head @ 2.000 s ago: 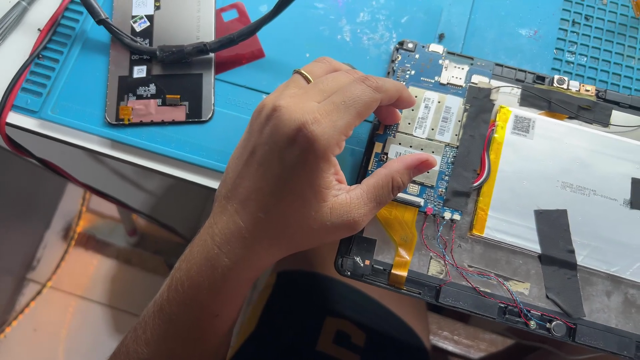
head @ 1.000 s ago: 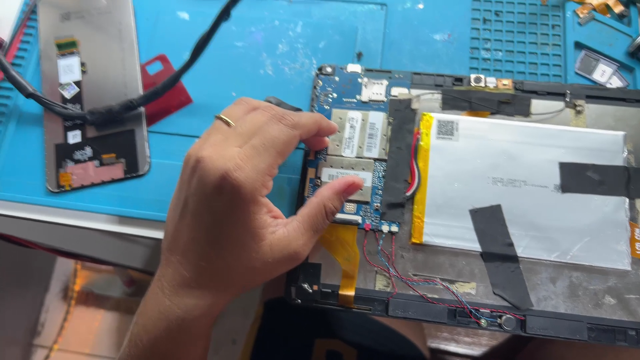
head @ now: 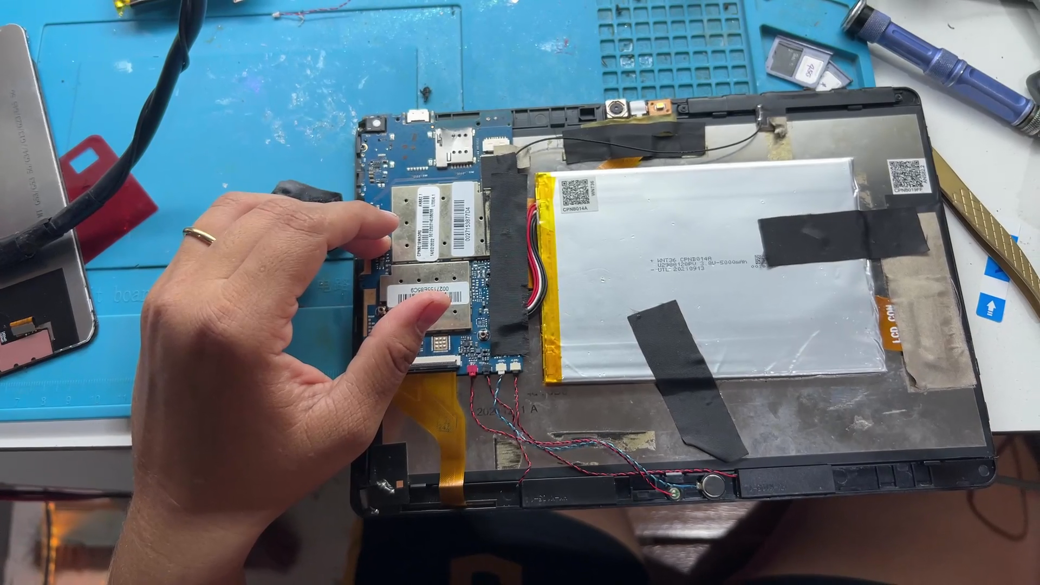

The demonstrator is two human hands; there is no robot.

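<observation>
An opened tablet (head: 796, 422) lies with its inside facing up, its lower edge reaching past the mat. My left hand (head: 268, 349) is at its left end, thumb and fingers apart over the blue circuit board (head: 479, 325) with metal shields; whether the fingertips touch it I cannot tell. Right of the board is a silver battery pack (head: 699, 317) with a yellow edge, held by strips of black tape (head: 686, 378). An orange flex cable (head: 447, 431) and thin red and blue wires (head: 569, 445) run from the board's lower end. My right hand is out of view.
A blue silicone mat (head: 284, 97) lies under the work. At the left are a phone screen assembly (head: 36, 203), a red plastic piece (head: 114, 195) and a thick black cable (head: 154, 106). A blue screwdriver (head: 946, 65) and gold tweezers (head: 995, 236) lie at the right.
The view has shifted, bringing the tablet's right end and the screwdriver into sight. My left hand keeps much the same spread pose over the board.
</observation>
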